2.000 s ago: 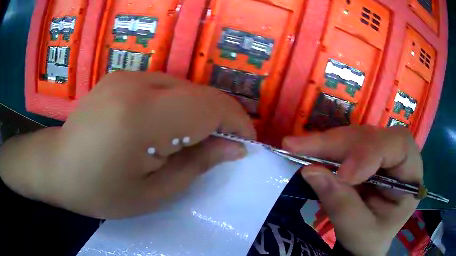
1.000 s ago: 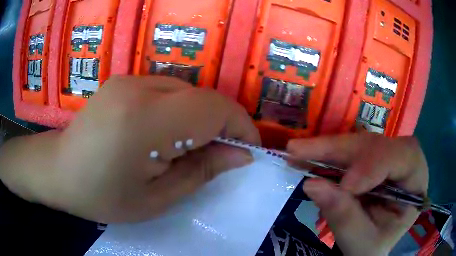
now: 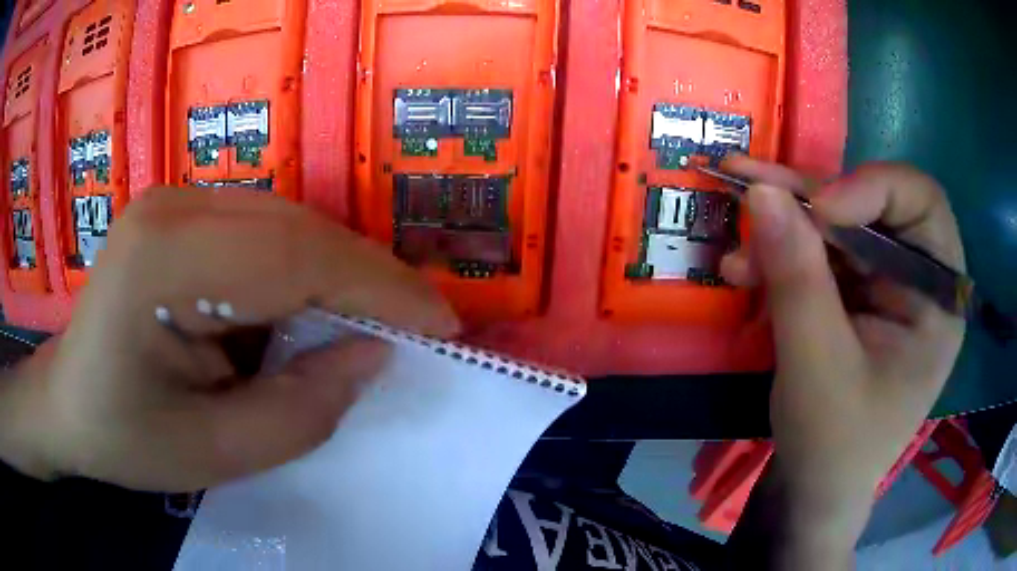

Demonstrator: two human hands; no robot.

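My left hand (image 3: 223, 335) holds a white sticker sheet (image 3: 402, 446) between thumb and fingers; its top edge is folded and shows a row of dots. Several tiny white dot stickers (image 3: 205, 308) sit on my left-hand fingers. My right hand (image 3: 825, 290) grips silver tweezers (image 3: 881, 248), their tips over the rightmost orange phone housing (image 3: 714, 67), beside a small white dot (image 3: 684, 162) below its upper silver SIM holders (image 3: 700, 129). Whether the tips touch the dot is unclear. Another housing (image 3: 463, 50) to its left also has a white dot (image 3: 432, 145).
A pinkish-red foam tray (image 3: 586, 190) holds several orange housings in a row. Green bench mat (image 3: 914, 89) lies right of the tray. Below are dark fabric with white lettering (image 3: 613, 547) and red-and-white material (image 3: 730, 485) beside my right wrist.
My right hand has moved up and right with the tweezers, away from the sheet to the rightmost housing. My left hand and sheet have moved left in view. The tray also appears shifted left.
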